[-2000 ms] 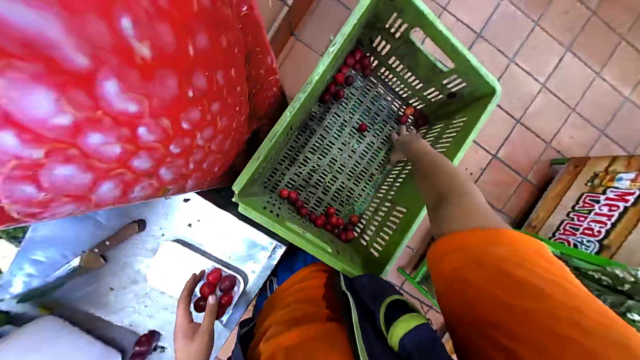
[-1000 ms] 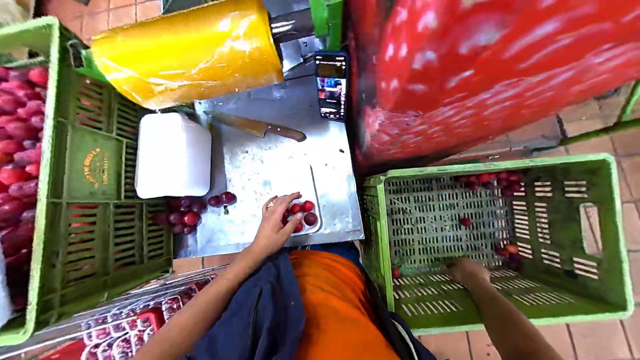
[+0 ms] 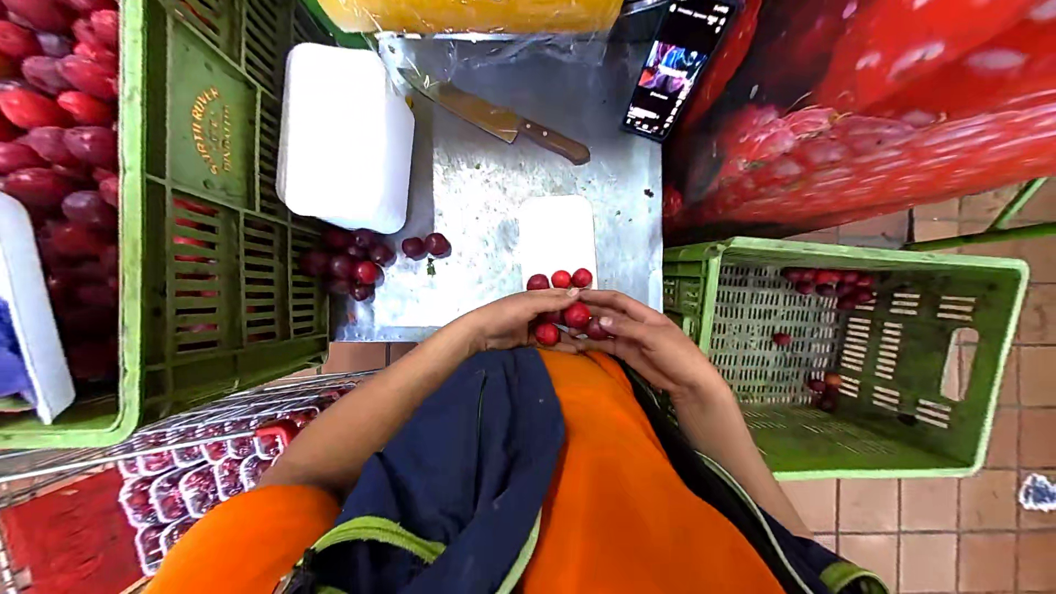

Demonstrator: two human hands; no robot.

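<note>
Several red plums (image 3: pixel 577 314) lie at the near end of a white foam tray (image 3: pixel 558 235) on the metal table. My left hand (image 3: pixel 520 318) curves around them from the left, and my right hand (image 3: pixel 639 330) cups them from the right, the fingertips of both nearly meeting. Whether either hand grips a plum firmly is hard to tell. More dark plums (image 3: pixel 355 262) sit by the left crate, with a few (image 3: pixel 426 246) a little apart. The green plastic crate (image 3: pixel 858 470) on the right holds some scattered plums (image 3: pixel 827 285).
At the left, a green crate (image 3: pixel 132 247) is heaped with plums. Beside it stands a stack of white foam trays (image 3: pixel 346 136). A knife (image 3: pixel 495 120), a phone (image 3: pixel 678 70) and a yellow film roll (image 3: pixel 470 12) are at the far side. Wrapped fruit packs (image 3: pixel 198 487) are lower left.
My right hand has come out of the right crate, where it was in both earlier frames, to the plums at the foam tray. My left hand remains by that tray. The view has swung right-to-left.
</note>
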